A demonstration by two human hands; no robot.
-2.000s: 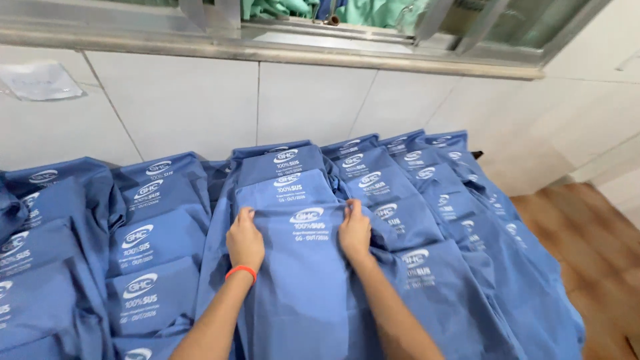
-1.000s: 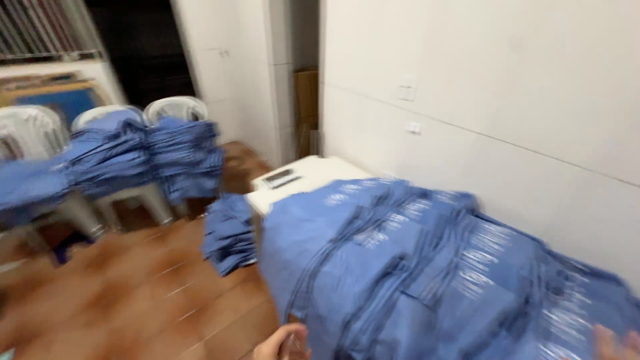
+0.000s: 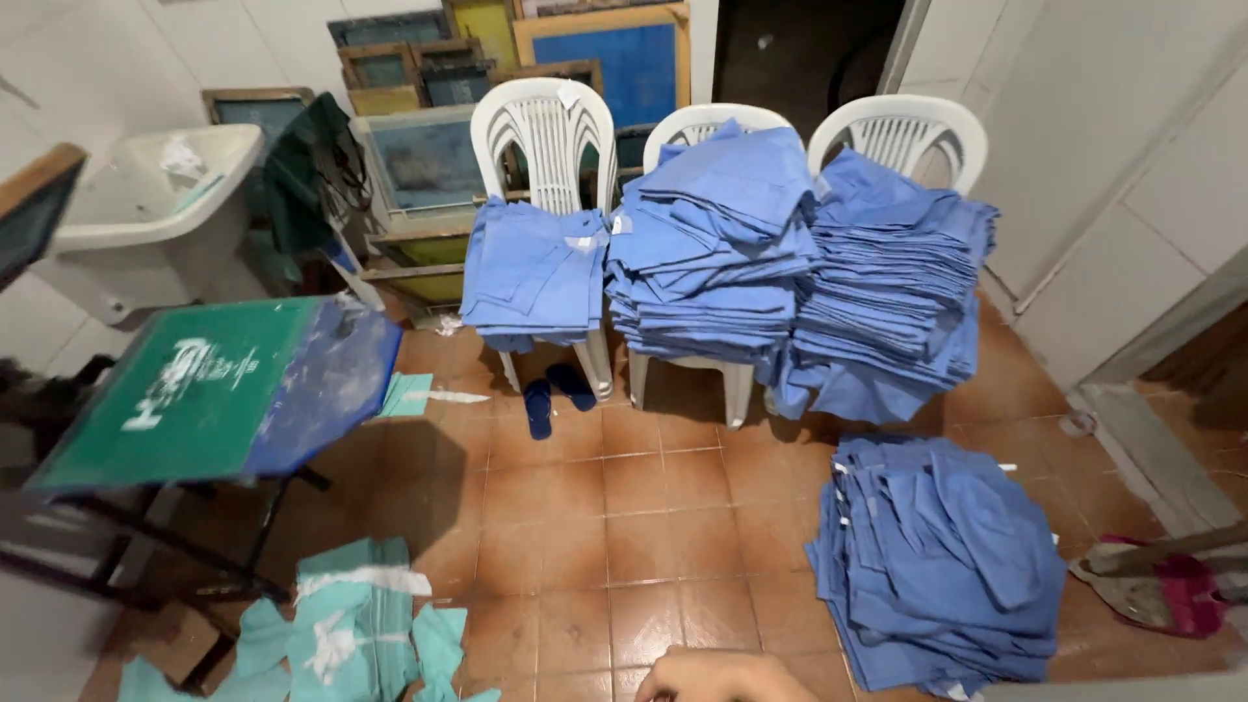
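One of my hands [image 3: 721, 675] shows at the bottom edge, cut off by the frame, with its fingers curled; which hand it is and whether it holds anything cannot be told. The other hand is out of view. To its right, a stack of folded blue garments [image 3: 941, 565] lies on the tiled floor. Three further piles of blue fabric rest on white plastic chairs: a low pile [image 3: 534, 273] on the left, a tall one [image 3: 712, 253] in the middle and another tall one [image 3: 887, 283] on the right. Pale green fabric pieces [image 3: 356, 604] lie on the floor at the lower left.
A table with a green and blue top [image 3: 224, 390] stands at the left, near a white sink [image 3: 175, 229]. Framed printing screens [image 3: 429, 161] lean against the back wall. Dark blue flip-flops [image 3: 539, 408] lie by the left chair. A doorway [image 3: 804, 58] opens behind the chairs.
Two seconds ago both hands held the top of a blue garment with white print on a covered surface. The view has since swung far round to the chairs, and that garment is out of sight.
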